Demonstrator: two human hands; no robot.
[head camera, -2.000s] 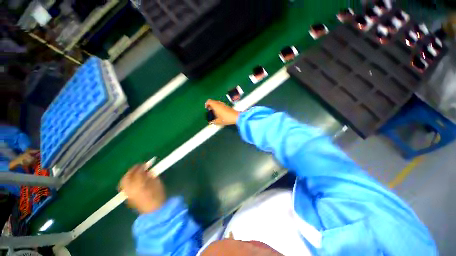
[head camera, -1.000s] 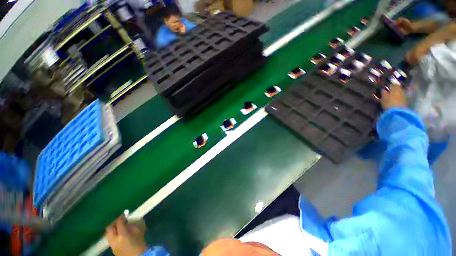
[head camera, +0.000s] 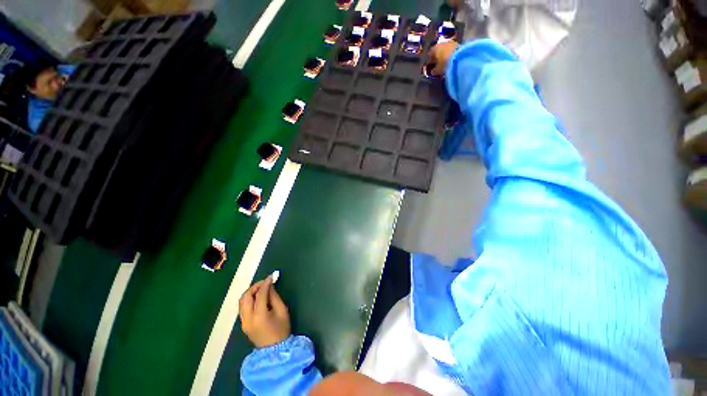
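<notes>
The black foam tray (head camera: 372, 104) lies at the belt's edge, with several dark modules with white pieces (head camera: 377, 59) in its far pockets; its nearer pockets are bare. My right hand (head camera: 443, 59) is at the tray's far right side, fingers on a module (head camera: 430, 69) at a pocket; the fingertips are partly hidden. My left hand (head camera: 266, 311) is over the bench beside the white rail and pinches a small white wipe (head camera: 275, 275). Several modules (head camera: 250, 200) sit in a row on the green conveyor belt (head camera: 178, 305).
Stacked black trays (head camera: 116, 131) stand across the belt at the left. A blue tray stack (head camera: 27, 360) is at the lower left. A blue stool (head camera: 459, 143) is under the tray, with a clear plastic bag (head camera: 527, 27) beyond. Cartons (head camera: 694, 128) stand at the right. A person (head camera: 48, 85) is at far left.
The view has turned right, towards the tray. My right hand left the belt for the tray's far side and now touches a module there. My left hand still holds the wipe.
</notes>
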